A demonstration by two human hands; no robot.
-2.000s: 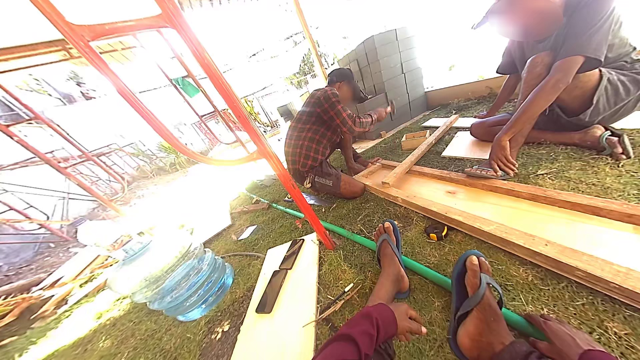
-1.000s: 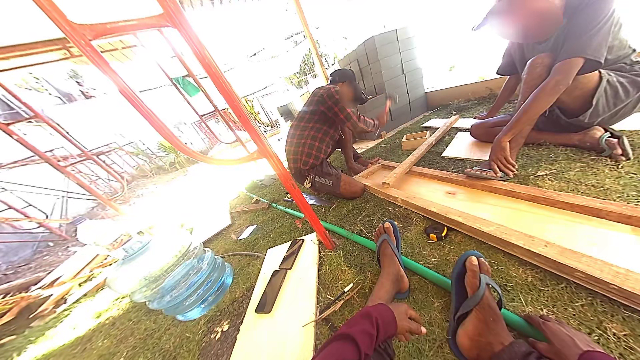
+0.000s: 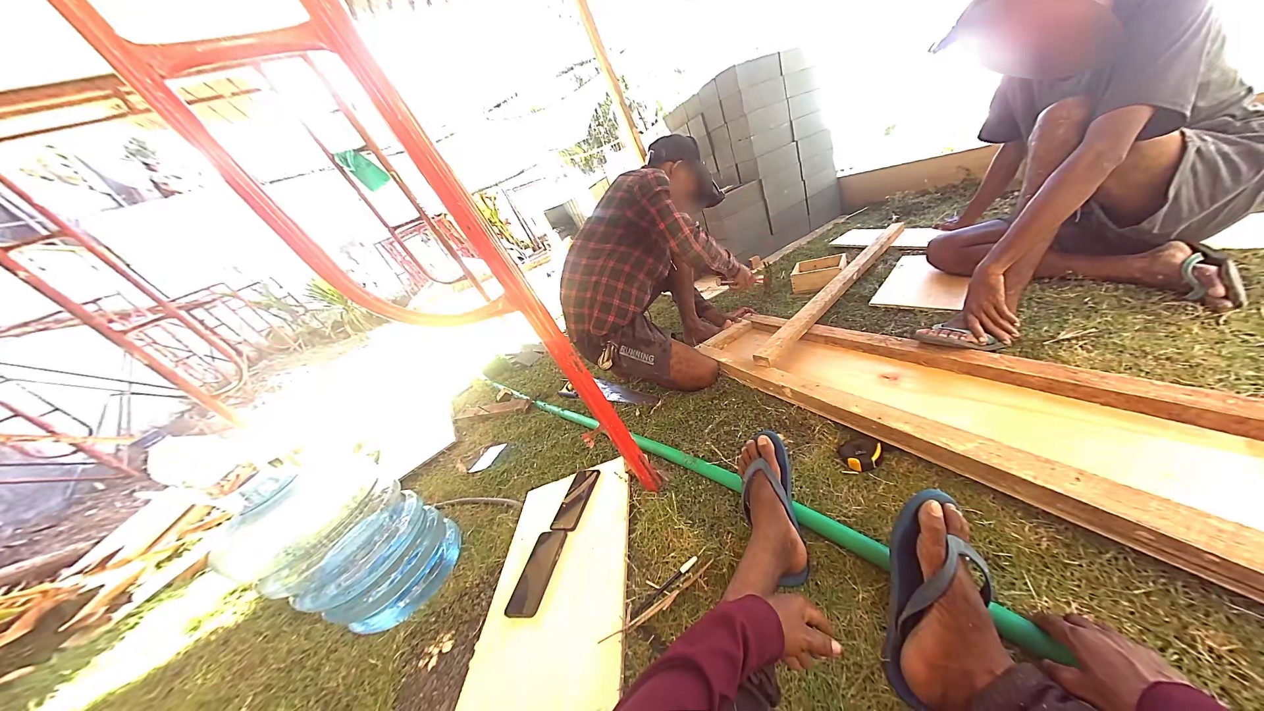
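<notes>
My left hand [image 3: 805, 630], in a maroon sleeve, hangs over the grass beside my left foot, holding nothing, its fingers loosely bent. At the lower right, my right hand [image 3: 1101, 657] rests on the end of a green pipe [image 3: 839, 533]; how far its fingers wrap round it is hidden. The pipe passes under my legs and runs off to the upper left. A black and yellow tape measure [image 3: 860, 454] lies on the grass between my feet and a long wooden frame with a plywood panel [image 3: 938, 390]. A loose timber batten [image 3: 829, 294] rests across the frame's far end.
A co-worker in a plaid shirt [image 3: 632, 247] kneels at the frame's far end with a hammer [image 3: 758, 272]. Another person [image 3: 1086, 168] sits at the right. Red scaffolding [image 3: 583, 385], two phones [image 3: 538, 568] on a board [image 3: 592, 612], a water bottle [image 3: 395, 563] and grey blocks [image 3: 770, 128] stand or lie around.
The kneeling co-worker's hammer hand has come down from its raised position toward the frame's end. My own hands have stayed in place.
</notes>
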